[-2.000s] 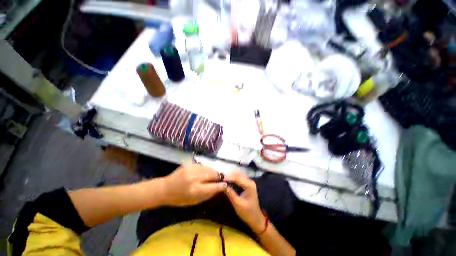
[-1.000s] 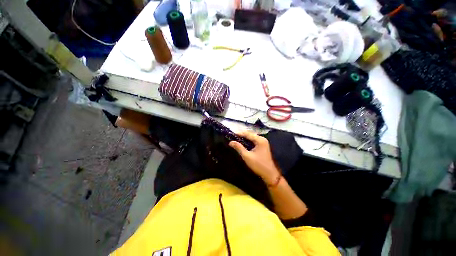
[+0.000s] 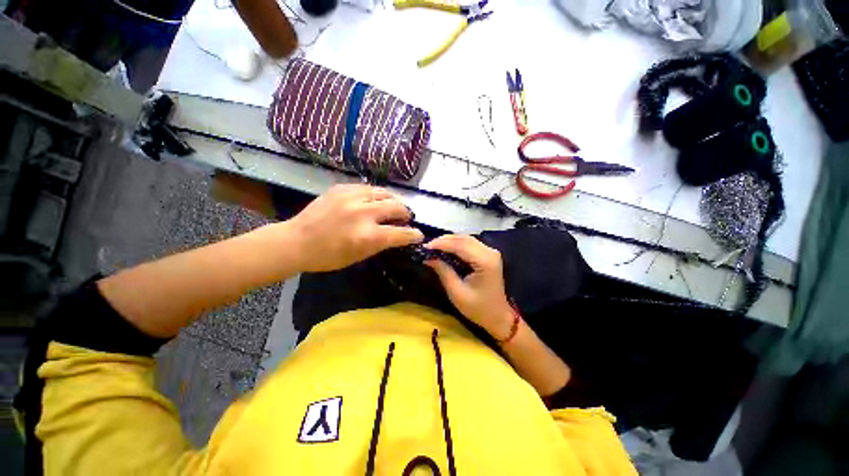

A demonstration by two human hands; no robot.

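The black garment lies over the lap, up to the table edge. A narrow dark braid trim with silvery flecks is bunched at its top. My left hand pinches at the trim, fingers curled and fingertips close to my right hand's. My right hand, with a red cord at the wrist, grips the trim and cloth between thumb and fingers. I cannot make out a needle or thread. The maroon-and-white striped bundle with a blue band sits at the table edge, just beyond my left hand.
On the white table are red-handled scissors, thread snips, yellow-handled pliers, a brown thread cone and black thread cones. A grey glittery heap lies at the right. Black cord runs along the table edge.
My left hand, out of view a second ago, is back at the trim beside my right hand. My right hand still grips the trim. The view has moved closer to the table.
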